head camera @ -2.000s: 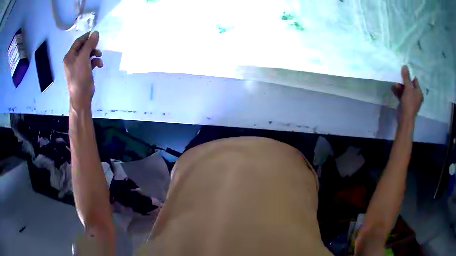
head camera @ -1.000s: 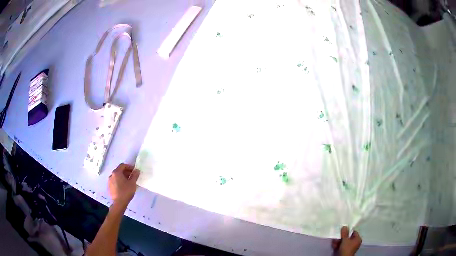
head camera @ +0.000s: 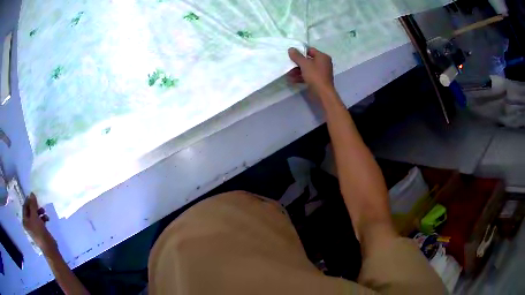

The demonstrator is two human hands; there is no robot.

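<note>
The pale printed fabric (head camera: 115,103) with green sprigs lies over the table, washed out by light. My right hand (head camera: 314,69) pinches its near edge, and folds run from the fingertips. A second fabric edge shows just below, beside the hand. My left hand (head camera: 35,219) is at the fabric's left edge near the corner, fingers bent. Whether it grips the cloth cannot be told. A pale cloth-wrapped weight (head camera: 14,189) lies beside and partly behind my left hand.
The table's near edge (head camera: 190,193) slants up to the right. A dark phone (head camera: 10,249) lies far left, below a cream bar (head camera: 7,66). A cutter (head camera: 449,75) with a blue handle and red light is at the right end. A reddish box (head camera: 478,213) stands below.
The view has swung to the right. My right hand still holds the fabric edge, now lifted a little with a gap below. My left hand was pinching the corner; now its fingers look looser.
</note>
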